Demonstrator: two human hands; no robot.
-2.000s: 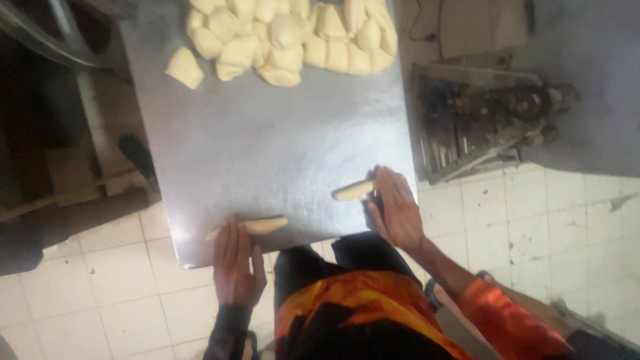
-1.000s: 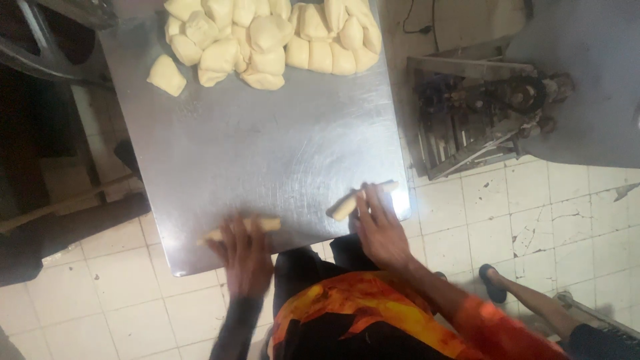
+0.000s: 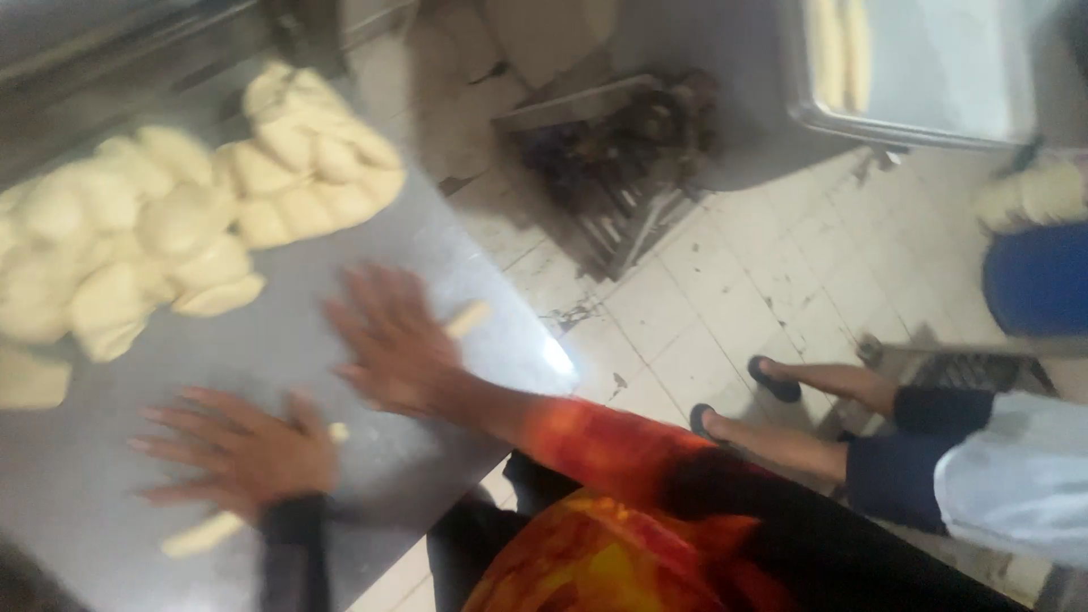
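My left hand [image 3: 246,455] lies flat with its fingers spread over a thin dough roll [image 3: 202,535], whose ends show at the lower left of the palm and beside the wrist. To the upper right, my right hand [image 3: 395,344] is also flat and spread, above a second dough roll [image 3: 467,320]; only one end of that roll shows, past the heel of the hand. Both rolls are on a smooth metal table [image 3: 357,544]. Beyond my fingers sits a heap of pale dough pieces [image 3: 183,221], joined by a block of scored dough [image 3: 319,187]. Motion blurs both hands.
A metal tray [image 3: 926,127] with long dough strips stands on a grey surface at the upper right. A dark machine in a frame [image 3: 612,161] is beyond the table edge. A person [image 3: 994,459] in dark shorts is at the right, near a blue container [image 3: 1037,280].
The view has turned and shifted right, bringing in the tray and more of the person. Both hands, curved over the rolls a second ago, now have their fingers stretched out and spread.
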